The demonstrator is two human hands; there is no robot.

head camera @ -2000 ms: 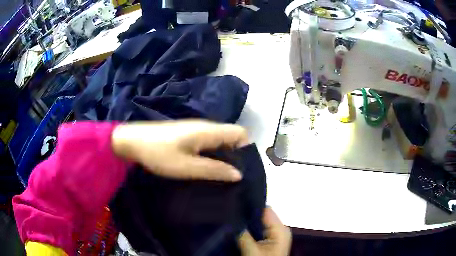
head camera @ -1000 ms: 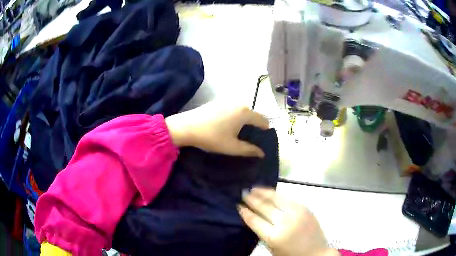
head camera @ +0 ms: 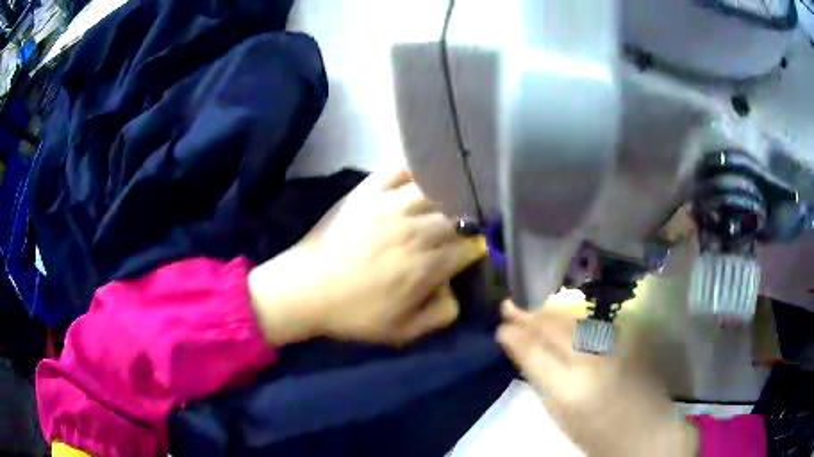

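The dark navy garment [head camera: 357,393] lies heaped at left and runs under the white sewing machine head [head camera: 562,143]. My left hand [head camera: 366,263] has bent fingers on the cloth just left of the needle area, with yellow on a fingertip. My right hand [head camera: 593,379], blurred, has its fingertips at the cloth's right edge, below the head; its thumb is hidden. A purple part [head camera: 495,245] shows beside my left fingertips. The needle and presser foot are hidden behind the head.
The machine head fills the upper right, with a ribbed whitish tension knob [head camera: 725,286] and a smaller ribbed knob [head camera: 594,336] below it. The white table [head camera: 348,107] shows behind the garment. A blue crate edge [head camera: 20,228] is at far left. A dark item [head camera: 790,402] lies at lower right.
The view has moved closer to the machine head. The cloth and both hands have moved to the needle area. My right hand has come further under the head.
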